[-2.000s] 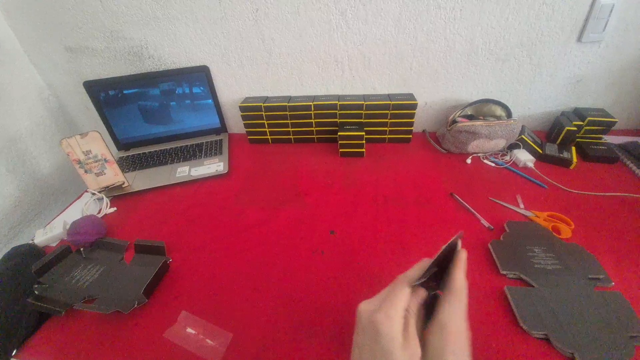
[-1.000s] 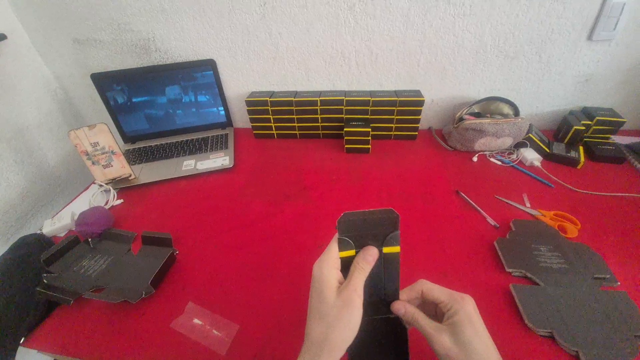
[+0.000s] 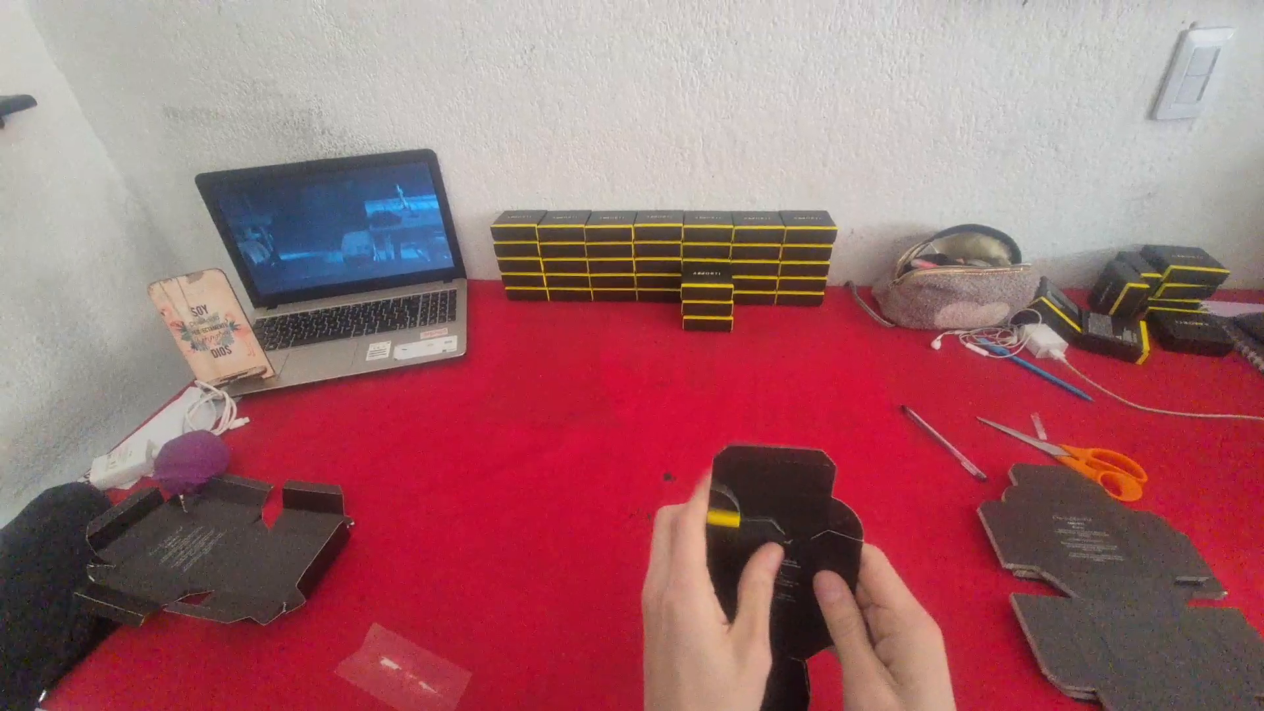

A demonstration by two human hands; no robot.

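A black cardboard box blank (image 3: 775,484) with a yellow edge strip is held between both hands above the red tablecloth. My left hand (image 3: 706,602) grips its left side, thumb across the inner face. On its right side, my right hand (image 3: 879,622) pinches a rounded flap with the thumb in front and the fingers behind. Flat black blanks (image 3: 1086,533) lie stacked at the right, and a partly folded black blank (image 3: 212,553) lies at the left. Small black boxes with yellow bands (image 3: 662,237) stand in rows by the wall, with a short stack (image 3: 708,296) before them.
Orange-handled scissors (image 3: 1096,464) and a pen (image 3: 943,442) lie right of my hands. A laptop (image 3: 336,247), a phone-shaped case (image 3: 209,326) and a purple ball (image 3: 193,461) are at the left. A clear plastic piece (image 3: 403,671) lies near the front; a pouch (image 3: 953,286) and more boxes (image 3: 1185,276) are back right.
The blank's right-hand rounded flap now stands out to the side, with my right hand on it; one second ago that hand was lower at the blank's edge. The left hand keeps its hold.
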